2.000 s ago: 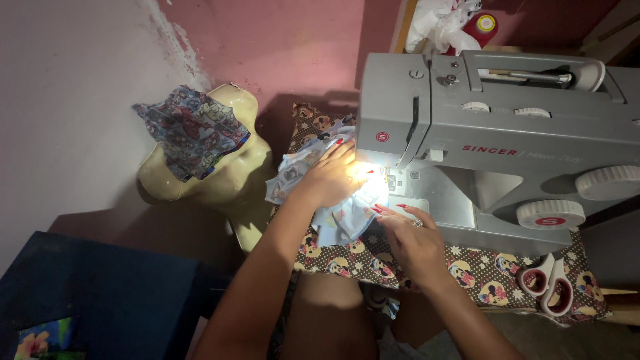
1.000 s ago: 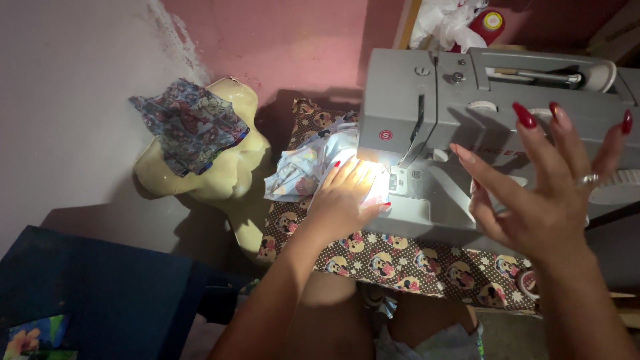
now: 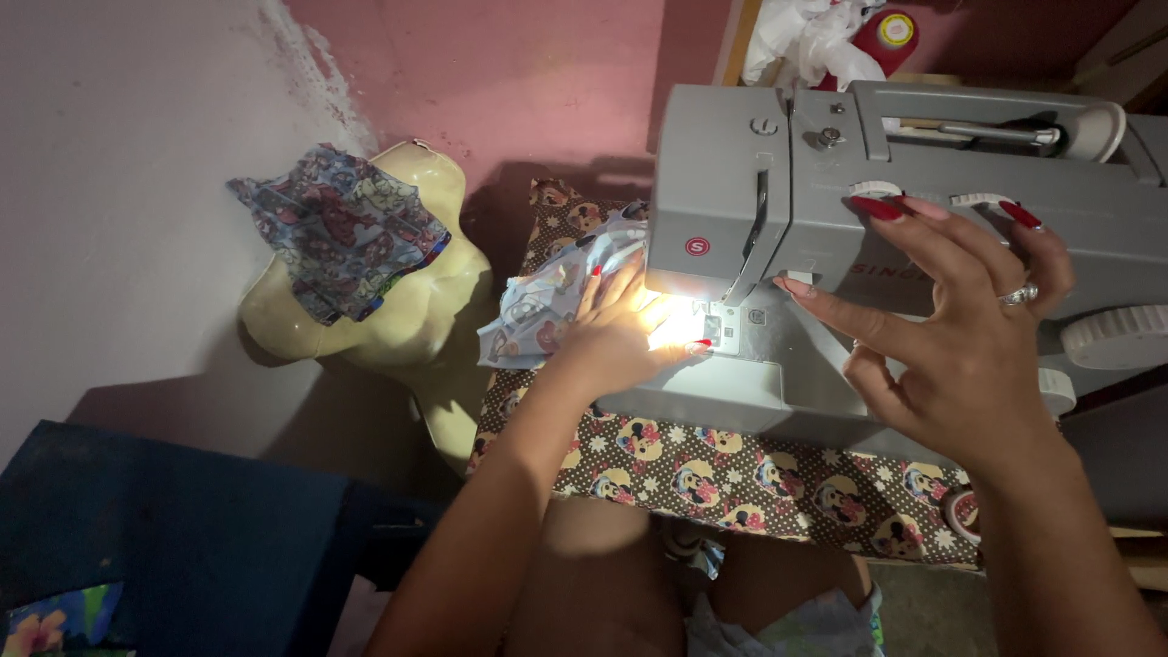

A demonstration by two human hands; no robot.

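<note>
A grey Singer sewing machine (image 3: pixel 721 192) stands on a table with a brown cartoon-print cover, its lamp lighting the needle area. My left hand (image 3: pixel 620 333) lies flat with fingers spread on a light blue printed fabric (image 3: pixel 525 319), left of the needle and partly on the machine bed. The fabric is bunched beneath and behind that hand. My right hand (image 3: pixel 958 310) is raised in front of the machine's body, fingers apart and holding nothing. Its index fingertip is near the small white lever (image 3: pixel 799 276); whether they touch I cannot tell. Glare hides the needle and presser foot.
A cream mannequin torso (image 3: pixel 438 265) with a printed cloth piece (image 3: pixel 351 233) over it stands at left. A dark blue surface (image 3: pixel 173 511) is at lower left. Scissor handles (image 3: pixel 961 513) show partly behind my right forearm. A red thread cone (image 3: pixel 885 46) and white plastic bag (image 3: pixel 812 41) are behind the machine.
My right hand has left the fabric beside the needle and risen in front of the machine's body. My left hand stays on the fabric, which now lies farther behind and left of the needle.
</note>
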